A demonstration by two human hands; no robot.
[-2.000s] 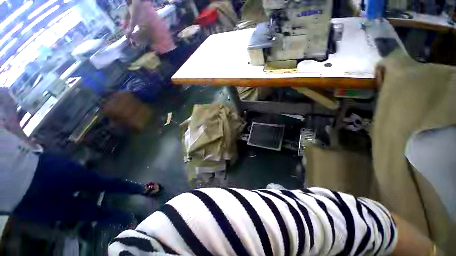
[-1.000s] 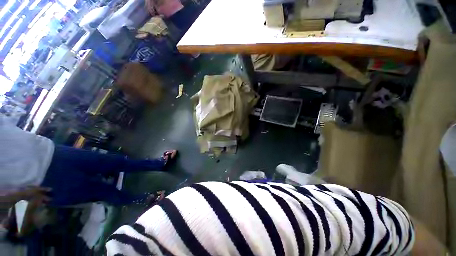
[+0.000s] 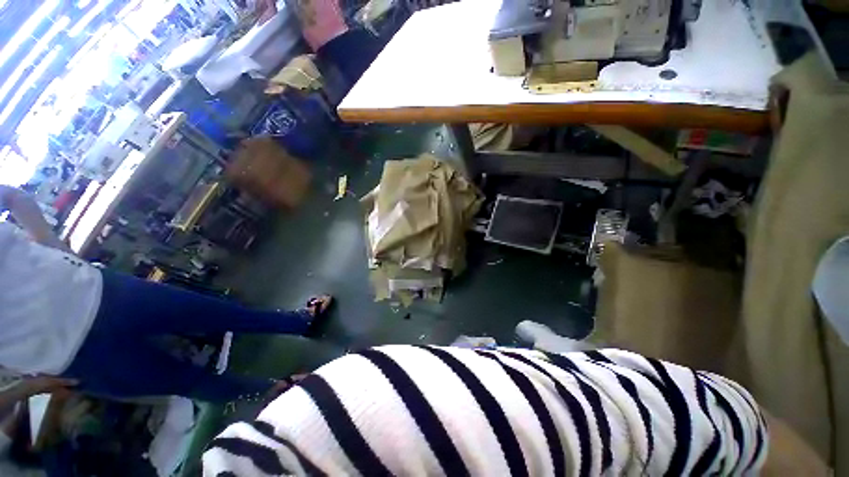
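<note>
Neither of my hands is in the picture. A black-and-white striped sleeve (image 3: 503, 410) crosses the bottom, and a bare forearm (image 3: 791, 456) runs out at the lower right. A khaki garment panel (image 3: 791, 224) hangs down along the right edge, with a white piece (image 3: 833, 279) beside it, cut off by the picture's rim. What holds the panel cannot be seen. A stack of folded khaki panels (image 3: 419, 219) lies on the floor beyond the sleeve.
A white side table (image 3: 428, 70) with a wooden edge holds a grey-white overlock machine (image 3: 605, 37), cut off at the top. A dark pedal plate (image 3: 524, 224) is beneath it. A person in jeans (image 3: 177, 317) stands at left. A brown box (image 3: 270, 172) is farther back.
The view has tipped downward and shifted left, so the table and overlock machine sit higher and the khaki panel farther right. The person at left shows more fully.
</note>
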